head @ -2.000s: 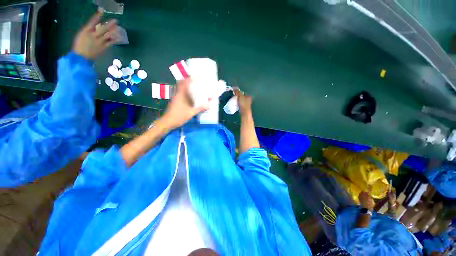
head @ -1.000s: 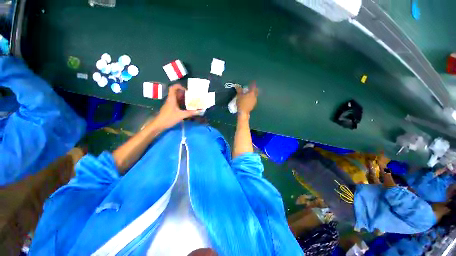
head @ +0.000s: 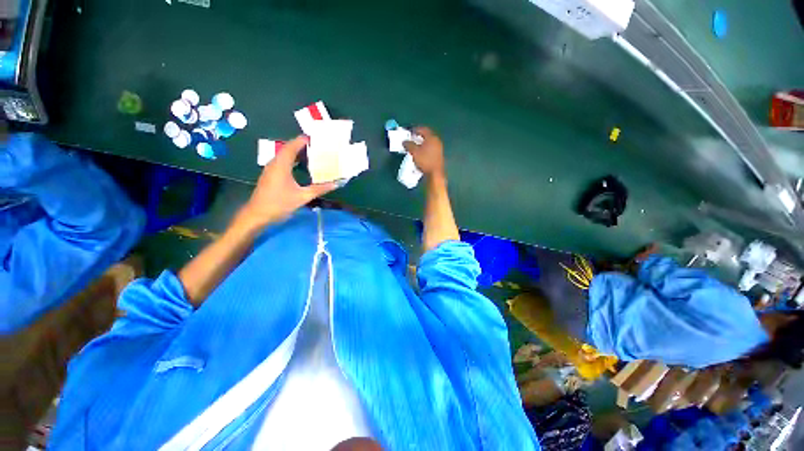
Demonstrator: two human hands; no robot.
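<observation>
My left hand (head: 280, 183) holds an opened white carton (head: 333, 151) with its flaps out, over the near edge of the green bench. My right hand (head: 427, 151) has its fingers on a small white piece (head: 399, 139), with a blue disc (head: 390, 125) beside it. A white pouch (head: 409, 172) lies just below these fingers. One small carton with a red band (head: 312, 114) stands behind the opened carton, partly covered. Another red-banded carton (head: 268, 151) is left of it, partly behind my left hand.
A loose pile of white and blue discs (head: 208, 114) lies to the left, with a green scrap (head: 130, 102) and pale strip (head: 145, 128). A black lump (head: 604, 201) and yellow scrap (head: 614, 134) lie to the right. People in blue smocks are at both sides.
My left hand and the opened carton have moved slightly left, now overlapping the red-banded cartons. My right hand has moved up to the small white piece; a blue disc now shows there.
</observation>
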